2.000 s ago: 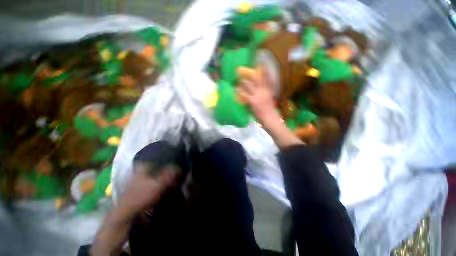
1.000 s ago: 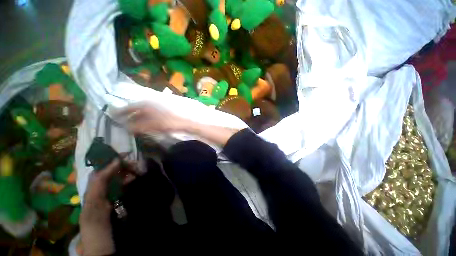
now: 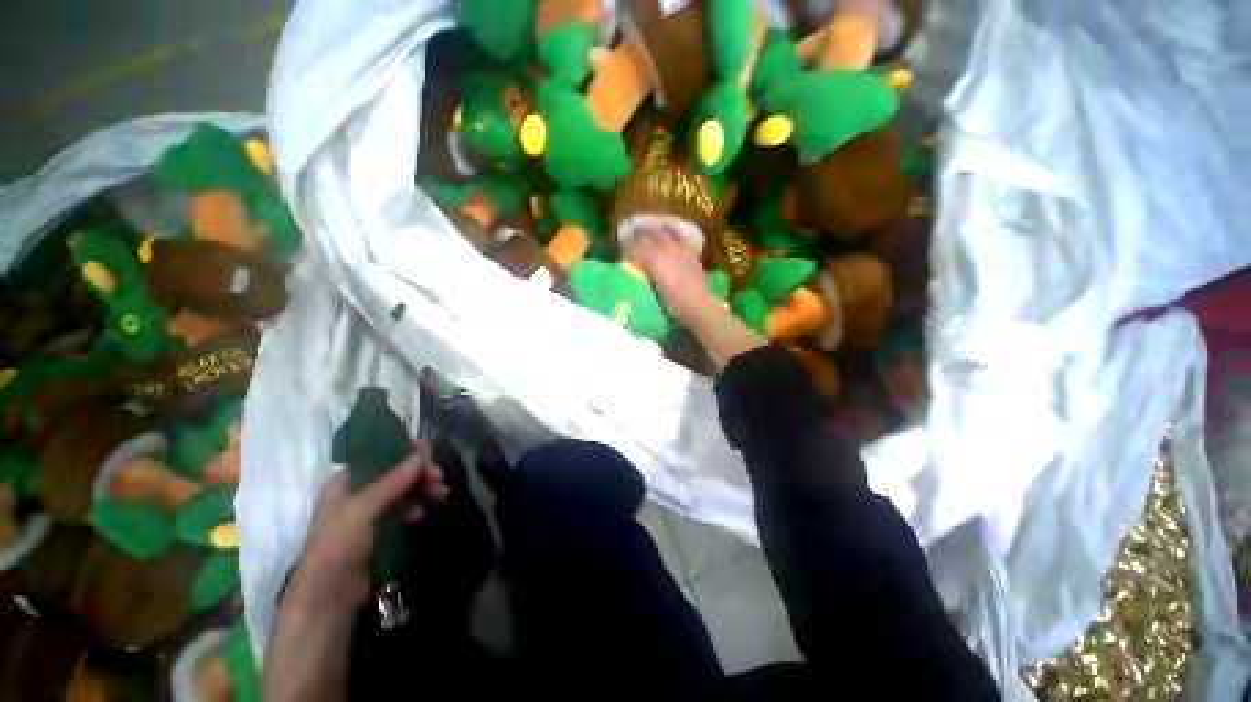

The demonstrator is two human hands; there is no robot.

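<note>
My right hand (image 3: 668, 269) reaches into the open white bulk bag (image 3: 360, 206) in front of me. Its fingers are on a plush toy (image 3: 672, 195) with a brown body, gold lettering and a pale band. The fingertips are partly lost against the toy, so a firm grip cannot be made out. More brown, orange and green toys with yellow discs lie around it. My left hand (image 3: 360, 518), low at the left above my leg, holds a dark green hand tool (image 3: 373, 442) with a metal glint at its lower end. The tool's thin tip points up beside the bag.
A second white bag (image 3: 130, 135) full of similar toys stands at the left. At the lower right, a white bag holds shiny gold pieces (image 3: 1132, 610). Loose white sack fabric (image 3: 1084, 261) spreads at the right. Grey floor (image 3: 151, 62) with a yellow line shows at the upper left.
My right hand has moved from the bag's near rim up and into the bag, onto a toy. My left hand still holds the green tool. The view has shifted slightly.
</note>
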